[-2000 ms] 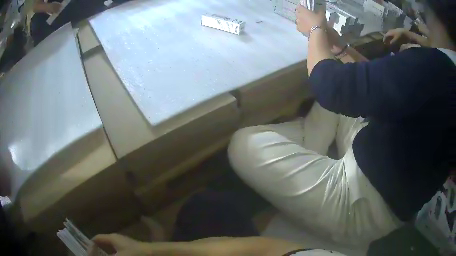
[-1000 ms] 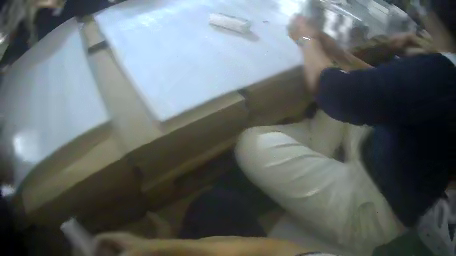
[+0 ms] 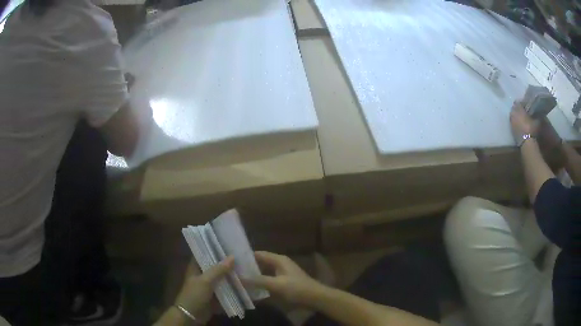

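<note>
A thick bundle of folded white leaflets (image 3: 213,270) is in front of the table edge, low in the view, with many layered edges showing. My left hand (image 3: 202,290) grips the bundle from the left, its thumb across the front; a thin bracelet is on the wrist. My right hand (image 3: 277,275) holds a wider leaflet (image 3: 237,242) at the bundle's right side, with fingers at its lower right edge. Whether this leaflet is apart from the bundle is hard to tell.
Foam sheets (image 3: 223,83) cover brown cartons (image 3: 236,172), with a cardboard strip between them. A small white block (image 3: 476,62) lies on the right foam. White stacks (image 3: 553,73) stand far right. A person (image 3: 51,127) is at the left; another, at the right, holds a grey-white bundle (image 3: 539,102).
The view has swung left and down. My left hand and the full bundle now show; before, only one hand with leaflets showed at the lower left edge. The person at the left has come into view.
</note>
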